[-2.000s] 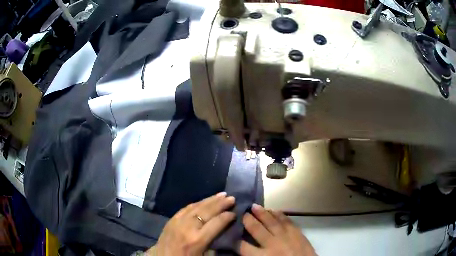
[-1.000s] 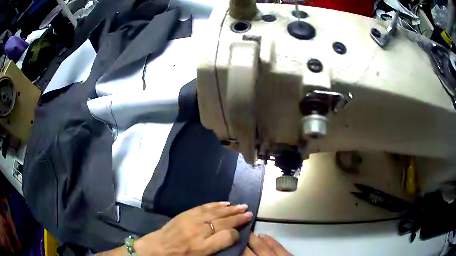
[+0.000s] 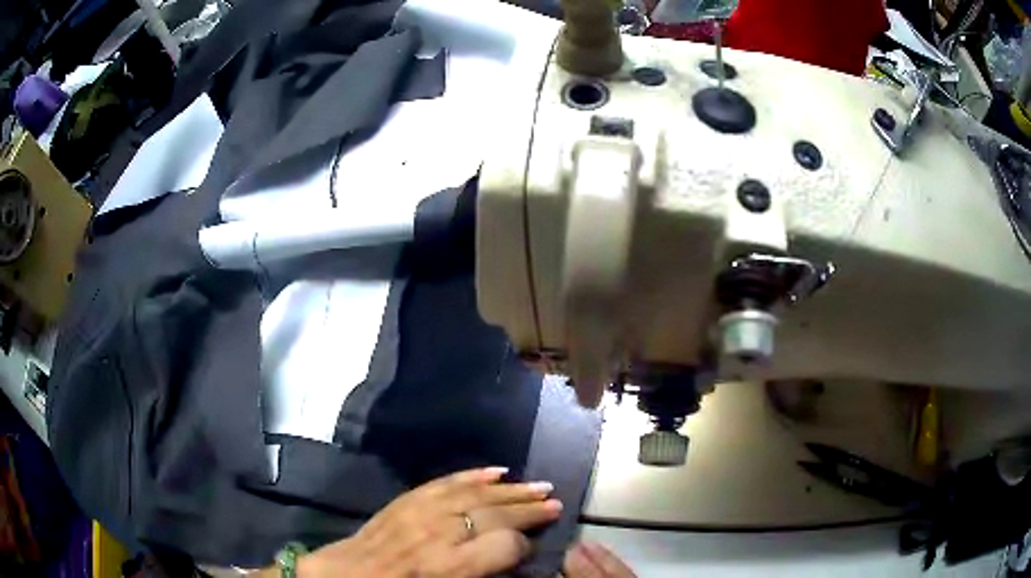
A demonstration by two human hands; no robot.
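A dark grey garment (image 3: pixel 170 373) with white inner pieces (image 3: pixel 328 350) is spread left of the cream sewing machine (image 3: pixel 678 215). Its folded edge band (image 3: pixel 562 440) runs under the needle area, which the machine head partly hides. My left hand (image 3: pixel 452 528) lies flat on the dark fabric and band, fingers extended, with a ring and a green bracelet. My right hand (image 3: pixel 597 561) is mostly cut off by the bottom edge; its fingers touch the band's right edge. The knurled knob (image 3: pixel 663 448) sits right of the needle area.
Black snips (image 3: pixel 865 474) and a yellow-handled tool (image 3: pixel 927 427) lie under the arm at right. A second cream machine (image 3: pixel 43 226) stands at far left. Red cloth (image 3: pixel 808 34) is behind the machine. A yellow bin edge (image 3: pixel 107 551) shows at lower left.
The view has shifted, so the machine sits lower and further right. My left hand has moved flat onto the fabric, left of the band. My right hand has slid down, mostly out of the picture.
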